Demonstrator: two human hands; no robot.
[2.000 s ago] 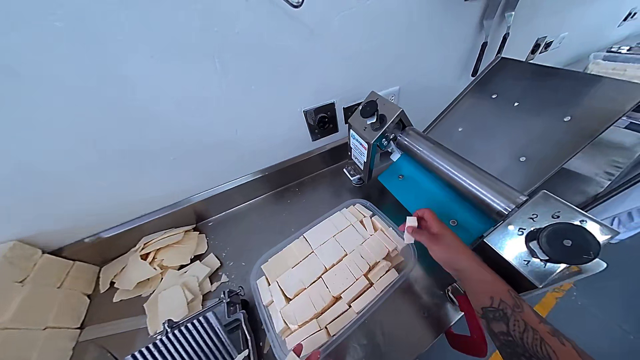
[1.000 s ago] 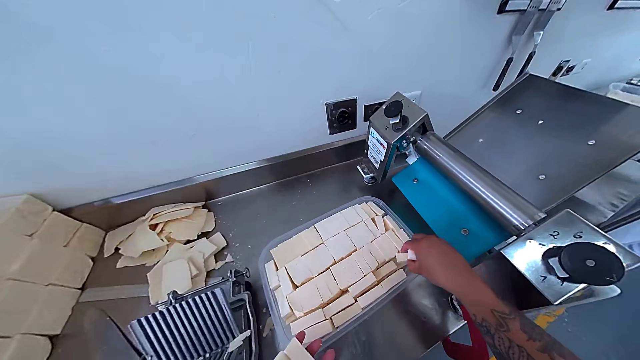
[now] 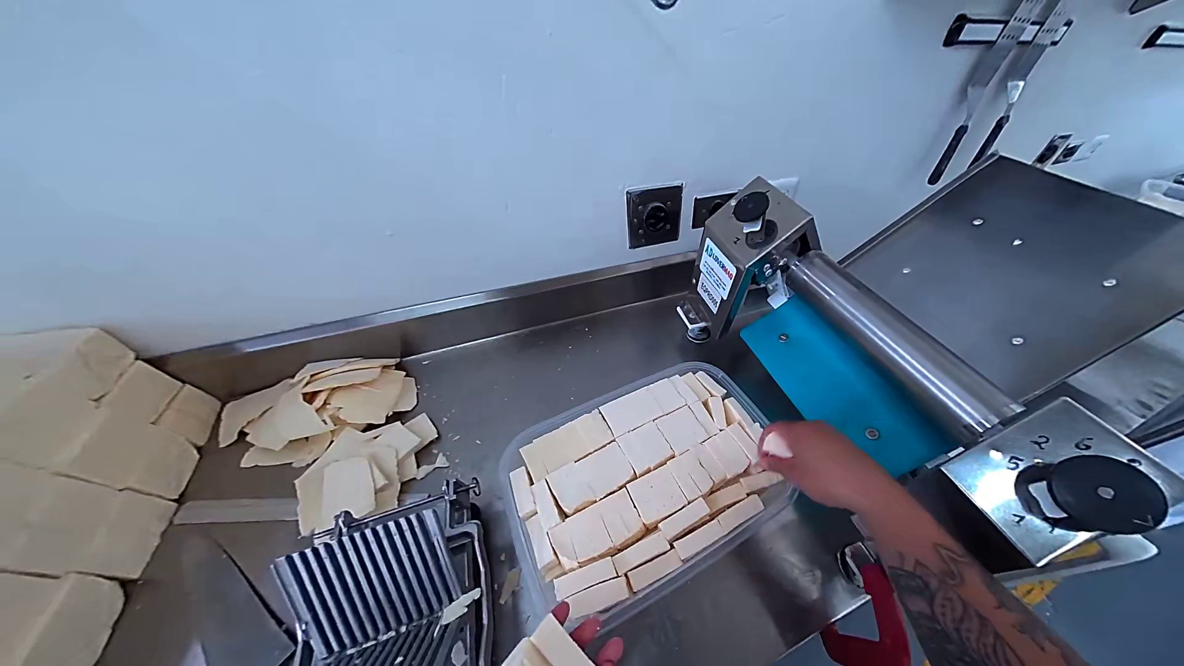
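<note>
A clear plastic tub point(image 3: 721, 555) is packed with pale rectangular slices point(image 3: 592, 476), probably cheese or butter, laid in rows. My right hand point(image 3: 819, 462) reaches over the tub's right edge, its fingertips down at the slices there; whether a piece is between them is hidden. At the bottom edge, mostly out of view, my left hand point(image 3: 585, 631) holds several thick pale slices point(image 3: 546, 646) beside the tub's near corner. Left of the tub stands a metal slicer point(image 3: 370, 569) with a ridged plate, bits of pale scrap lying on it.
Large pale blocks point(image 3: 83, 444) are stacked at the left, with a heap of thin offcuts point(image 3: 347, 416) beside them. A roller machine point(image 3: 911, 351) with a teal plate and numbered dial point(image 3: 1101, 495) stands at the right. A raised steel ledge point(image 3: 518, 305) runs along the wall.
My right hand has gone from holding a small pale piece above the tub's right edge to down at the slices there. More slices now show in my left hand. The view has shifted.
</note>
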